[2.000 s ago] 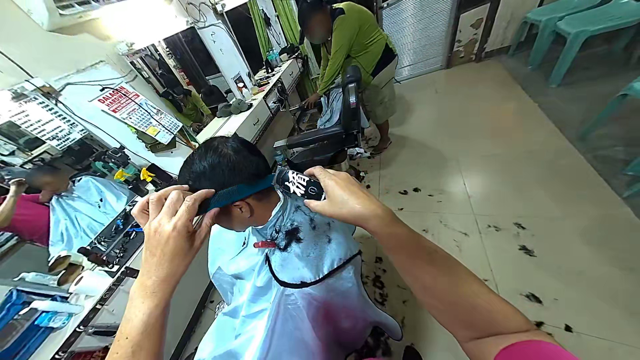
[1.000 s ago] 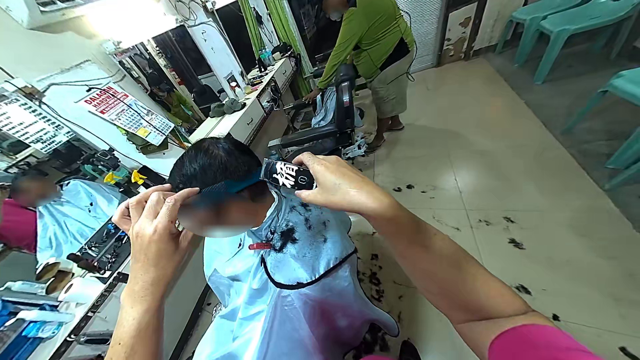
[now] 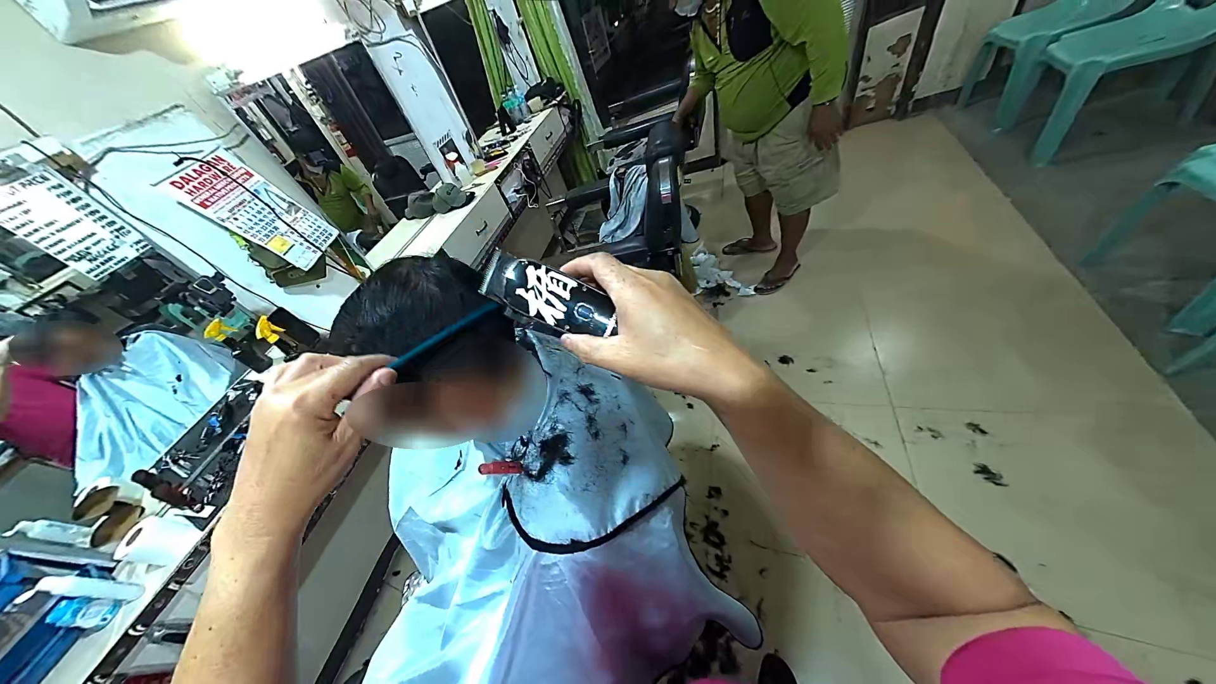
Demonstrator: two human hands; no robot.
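Note:
A seated person's dark-haired head [image 3: 408, 294] is in the middle, above a light blue barber cape [image 3: 532, 589] with cut hair and a red clip [image 3: 501, 468] on it. My left hand [image 3: 304, 418] pinches one end of a blue comb [image 3: 445, 336], which lies against the side of the head. In my right hand [image 3: 655, 328] is a black hair clipper [image 3: 549, 294] bearing white writing, its blade end close to the hair just above the comb's far end. My left fingers hide part of the comb.
At left, a counter [image 3: 123, 617] holds a paper roll [image 3: 157, 540] and bottles below a mirror. A black barber chair [image 3: 660, 190] and a person in a green shirt [image 3: 779, 76] stand beyond. Green plastic chairs [image 3: 1092, 57] are at right. Cut hair lies on the tiled floor [image 3: 950, 380].
The comb, flatter against the head before, now shows as a thin slanted edge, and the clipper has tilted. The person in green, bent over the chair two seconds ago, now stands more upright.

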